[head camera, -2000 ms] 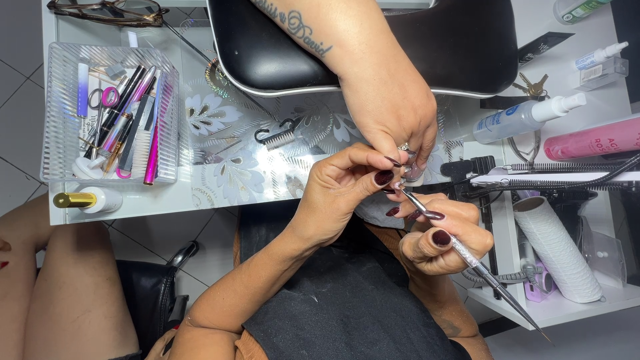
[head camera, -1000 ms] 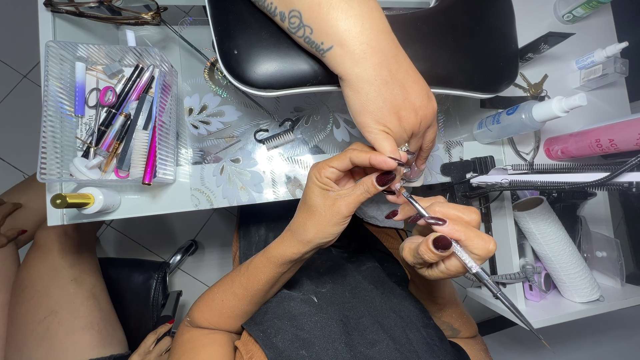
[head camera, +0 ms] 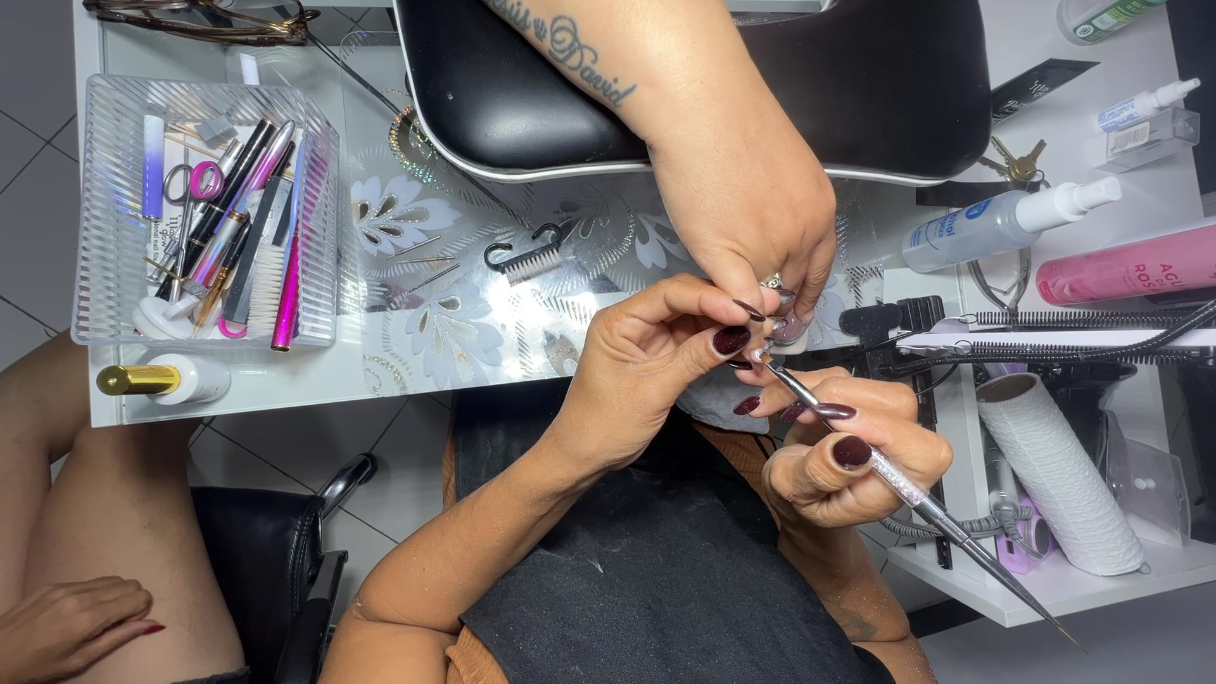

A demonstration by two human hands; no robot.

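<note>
My left hand (head camera: 655, 366), with dark red nails, pinches a finger of another person's hand (head camera: 750, 209), which reaches down from the top over a black padded armrest (head camera: 883, 85). In my right hand (head camera: 860, 451) is a slim nail brush (head camera: 898, 480) with a glittery metallic handle. Its upper end touches or nearly touches a nail of the held finger; my fingers partly hide that spot. The brush's other end, long and fine-tipped, points to the lower right. A ring shows on the other person's hand.
A clear ribbed plastic basket (head camera: 328, 209) of nail tools stands left, above a gold-capped white bottle (head camera: 199, 378). A small nail scrubbing brush (head camera: 534, 261) lies mid-table. Right are a spray bottle (head camera: 969, 228), pink bottle (head camera: 1130, 266), keys (head camera: 1021, 163) and paper roll (head camera: 1064, 475). Another person's hand (head camera: 81, 617) shows lower left.
At the far left, the seated person's hand has moved down along the thigh. Both my hands hold nearly the same place, with the brush still against or close to the nail.
</note>
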